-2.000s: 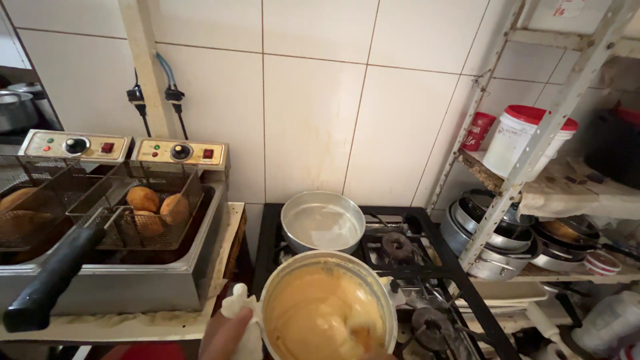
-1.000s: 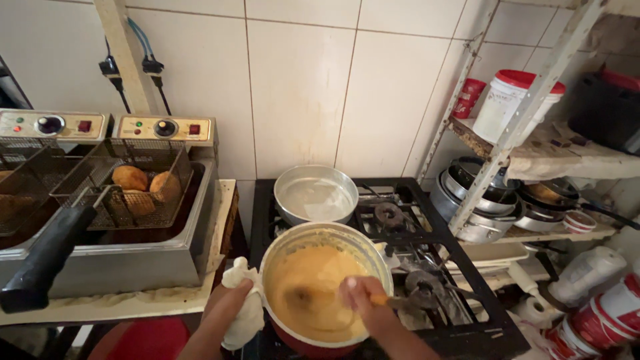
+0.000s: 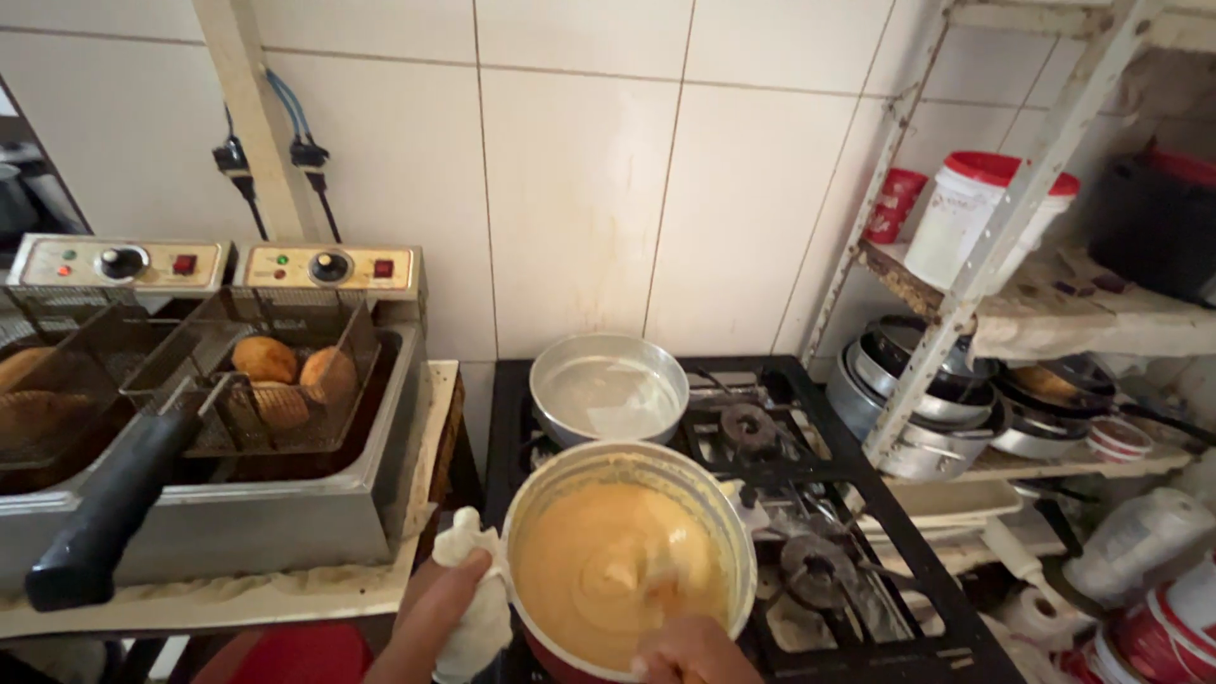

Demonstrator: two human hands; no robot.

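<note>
A metal pot [image 3: 511, 570] of thick orange-yellow batter or sauce [image 3: 589, 560] stands on the front left of a black gas stove [image 3: 893, 560]. My left hand [image 3: 442, 603] grips a white cloth [image 3: 480, 608] against the pot's left side. Over the pot's near right rim, my right hand [image 3: 693, 651] is closed on a stirring utensil, whose lower end is blurred in the mixture. Behind the pot sits a round aluminium pan [image 3: 608, 385] with some clear liquid in it.
At left, a double deep fryer [image 3: 285, 522] holds wire baskets with browned fried pieces [image 3: 266, 361]; a black basket handle [image 3: 114, 513] juts forward. At right, a metal shelf [image 3: 1007, 218] carries stacked pots [image 3: 931, 446] and a white bucket [image 3: 959, 218]. A tiled wall [image 3: 579, 190] stands behind.
My right hand, mostly out of view two seconds ago, was higher over the pot one second ago and is now lower, at its near rim. The mixture's swirl has changed.
</note>
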